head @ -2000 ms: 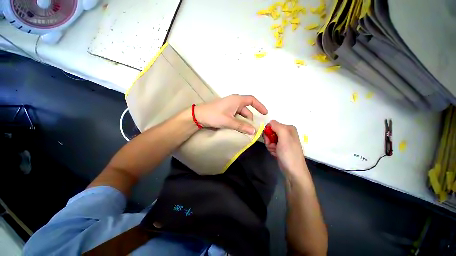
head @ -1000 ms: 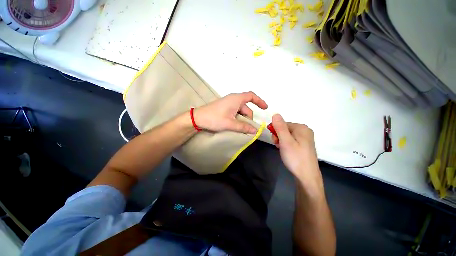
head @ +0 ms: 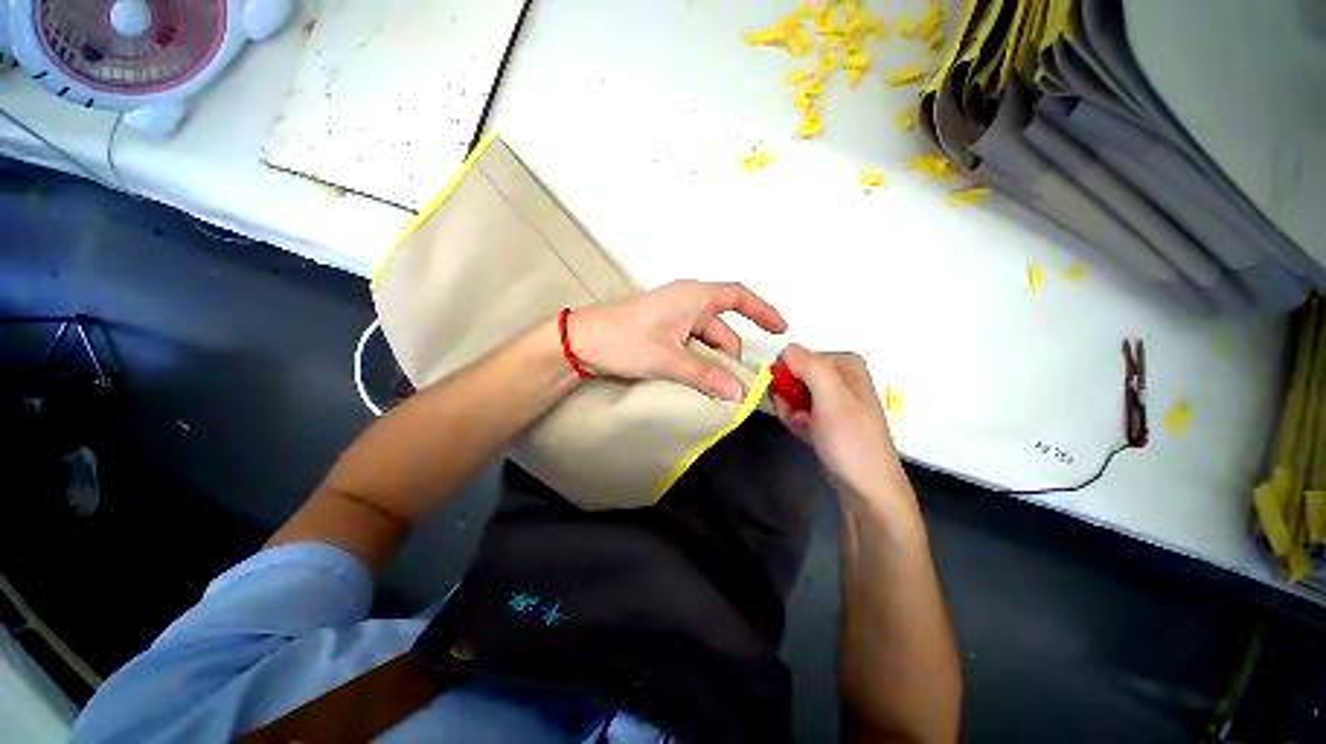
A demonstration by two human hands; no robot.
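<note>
A beige panel (head: 465,284) with a yellow edge binding (head: 708,439) lies partly over the table edge and partly over the lap. My left hand (head: 672,337) lies on its upper part, thumb flat on the panel beside the bound corner, fingers curled at the far edge. My right hand (head: 833,404) is closed around a small red object (head: 790,385), possibly a lighter, held right beside the yellow corner. Most of the red object is hidden in the fingers. Whether it touches the binding cannot be told.
Dark snips (head: 1134,393) on a black cord lie at the right. Yellow offcuts (head: 826,51) are scattered at the back. Stacked grey panels (head: 1076,160) stand at the right. A pale board (head: 386,87) and a pink and white fan (head: 128,44) are at the left. A white bin rim (head: 364,371) shows below the table.
One second ago my right hand was slightly farther right and the red object showed less. The hand is now closer to the yellow corner. My left hand keeps its hold.
</note>
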